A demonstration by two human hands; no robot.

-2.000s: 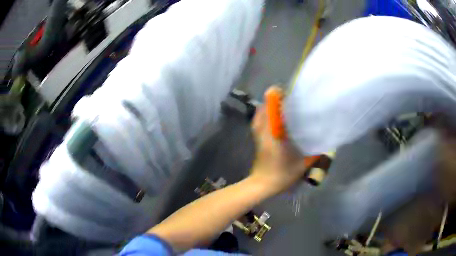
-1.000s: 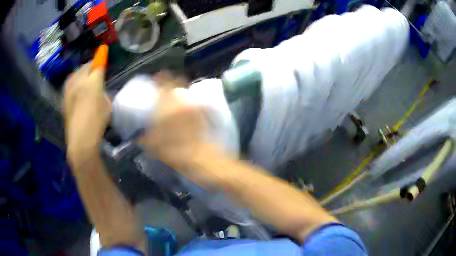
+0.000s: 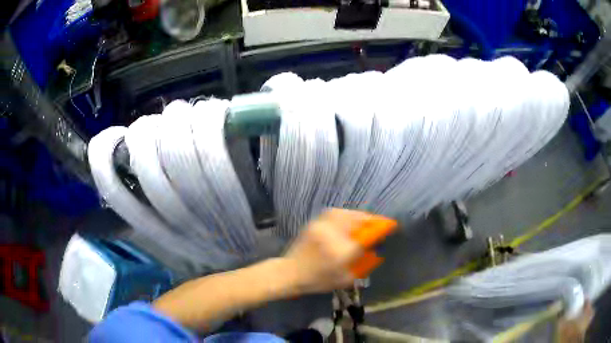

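A long row of white cable bundles (image 3: 429, 120) hangs folded over a rail; a greenish-grey part of the rail (image 3: 252, 115) shows in a gap. My left hand (image 3: 335, 249), with orange cots on thumb and finger, is in front of the row's lower edge, empty, its fingertips apart. My right hand (image 3: 576, 325) is at the bottom right, partly cut off by the picture's edge. It is closed around the end of another white cable bundle (image 3: 529, 271), beside a cream pipe rack (image 3: 536, 323).
A blue stool with a white cover (image 3: 87, 278) stands at the lower left. Behind the row is a bench with a white-walled tray (image 3: 295, 25) and a red device (image 3: 143, 8). Rack casters (image 3: 459, 221) and a yellow floor line (image 3: 559, 216) show at the right.
The view has turned so the cable row lies across the middle. My left hand has moved from the far left to the centre; my right hand from the row's near end to the bottom right.
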